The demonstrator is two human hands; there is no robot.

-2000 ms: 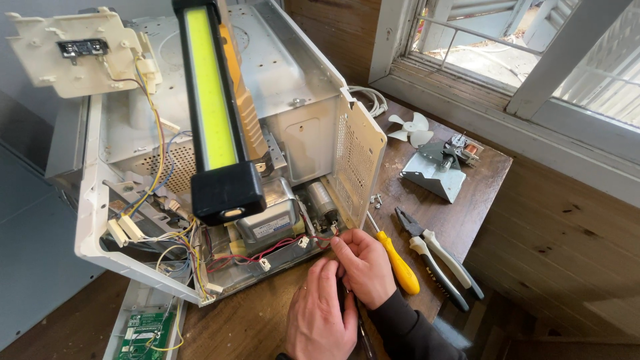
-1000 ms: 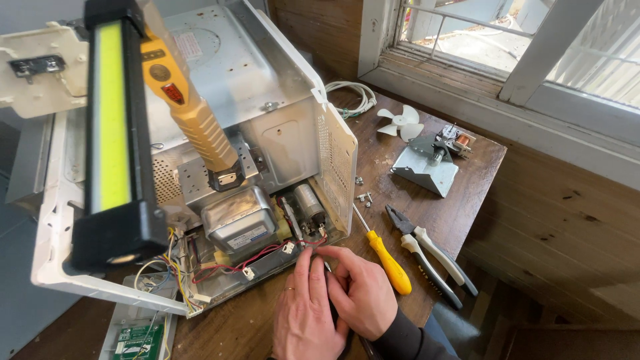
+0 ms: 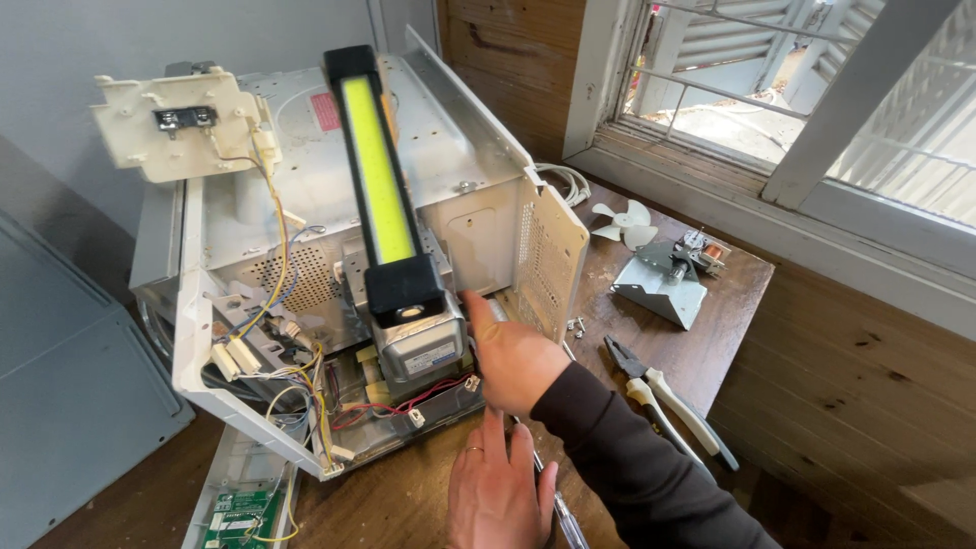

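An opened microwave oven [image 3: 473, 164] stands on the wooden table, its inside wiring exposed. My right hand [image 3: 515, 362] reaches into its right side, beside the metal magnetron [image 3: 423, 351], with a finger pointing up; whether it holds anything is hidden. The silvery capacitor is mostly behind that hand. My left hand [image 3: 496, 488] lies at the oven's front edge, just below the right one, fingers extended and close together. Next to it a screwdriver with a clear handle [image 3: 566, 518] lies slanting. Red wires with white connectors [image 3: 415, 417] run along the base. A work light [image 3: 381, 183] rests over the magnetron.
Combination pliers [image 3: 663, 396] lie right of my sleeve, with loose screws [image 3: 577, 328] nearby. Farther back are a white fan blade [image 3: 625, 223] and a fan motor on a metal bracket [image 3: 663, 286]. A plastic panel [image 3: 183, 122] sits on the oven; a green circuit board [image 3: 240, 518] is below left.
My right hand has moved up and into the oven, away from my left hand's fingertips. The right sleeve now covers where the yellow screwdriver lay. The view has shifted.
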